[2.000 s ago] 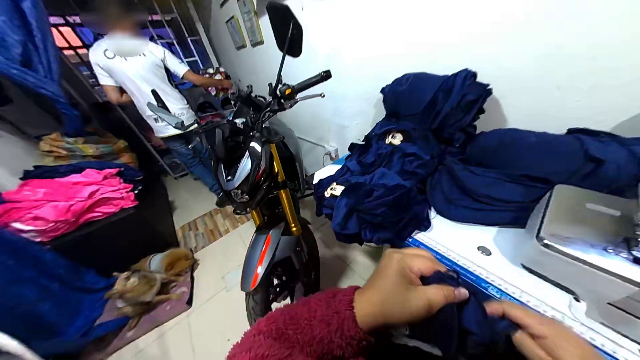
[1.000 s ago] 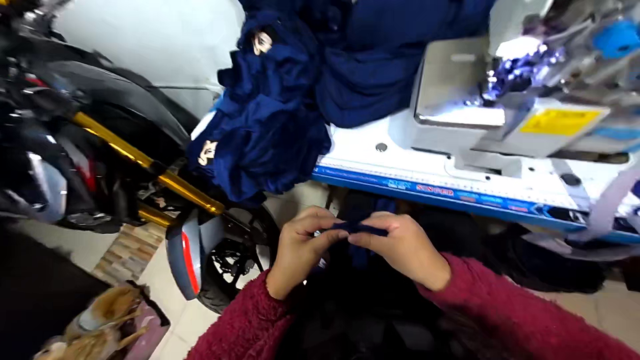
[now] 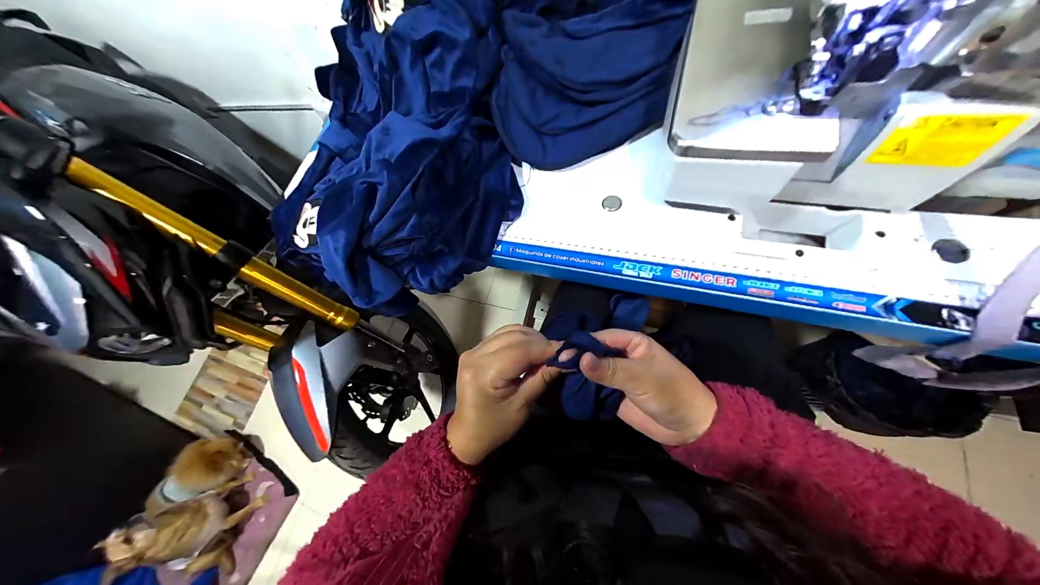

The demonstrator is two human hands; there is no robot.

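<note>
Both hands hold a piece of dark navy fabric (image 3: 587, 348) over my lap, just below the front edge of the sewing table. My left hand (image 3: 505, 382) pinches its left part between thumb and fingers. My right hand (image 3: 654, 378) grips the right part, close to the left hand. The cloth looks twisted or looped between the fingertips, and more of it hangs beneath. Above the hands, a heap of navy garments (image 3: 414, 162) with a white cartoon print lies over the table's left end.
An industrial sewing machine (image 3: 756, 89) stands on the white table (image 3: 585, 227) with a blue front edge. At left are a motorcycle (image 3: 203, 236) and two dogs (image 3: 187, 512) on a mat. A dark bag-like container (image 3: 886, 390) sits under the table at right.
The view has swung down and to the right. My hands have come close together on the navy fabric, after being farther apart two seconds ago.
</note>
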